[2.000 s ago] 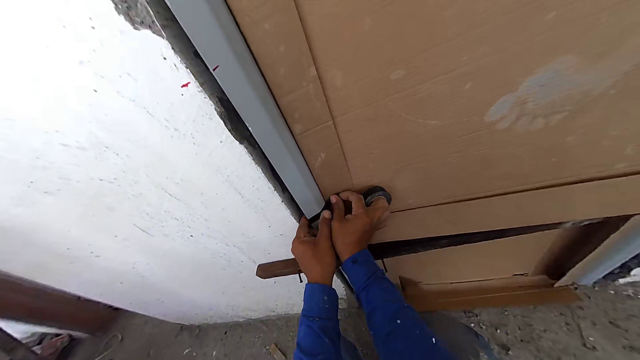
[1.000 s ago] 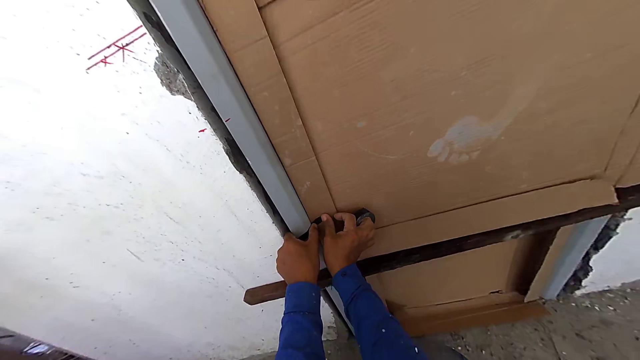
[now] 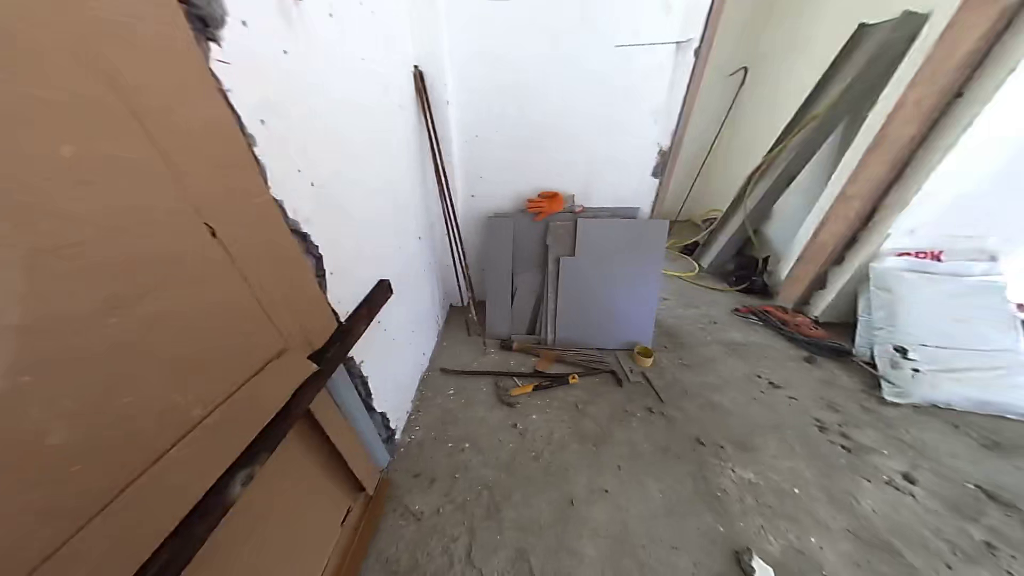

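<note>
Neither of my hands shows in the head view at this moment. A cardboard-covered door panel (image 3: 160, 240) fills the left side, with a dark wooden bar (image 3: 276, 420) lying slantwise across it and sticking out past its right edge. Beside the panel's lower right edge runs a strip of grey door frame (image 3: 358, 412). On the floor ahead lies a yellow-and-black hand tool (image 3: 544, 386), near a long dark metal bar (image 3: 512, 373) and a roll of yellow tape (image 3: 643, 356). An orange glove (image 3: 546, 205) rests on top of grey tiles or boards (image 3: 612, 280) leaning on the wall.
Thin rusty rods (image 3: 442, 192) lean in the wall corner. At the right are a red power tool (image 3: 788, 322) with a cable, white sacks (image 3: 944, 336), a yellow hose (image 3: 684, 274), a leaning grey plank (image 3: 816, 136) and a wooden door post (image 3: 900, 152). Debris dots the concrete floor (image 3: 624, 480).
The view has swung far to the right, toward the floor and the far wall. Both hands, earlier together at the frame edge beside a small black object, are out of sight.
</note>
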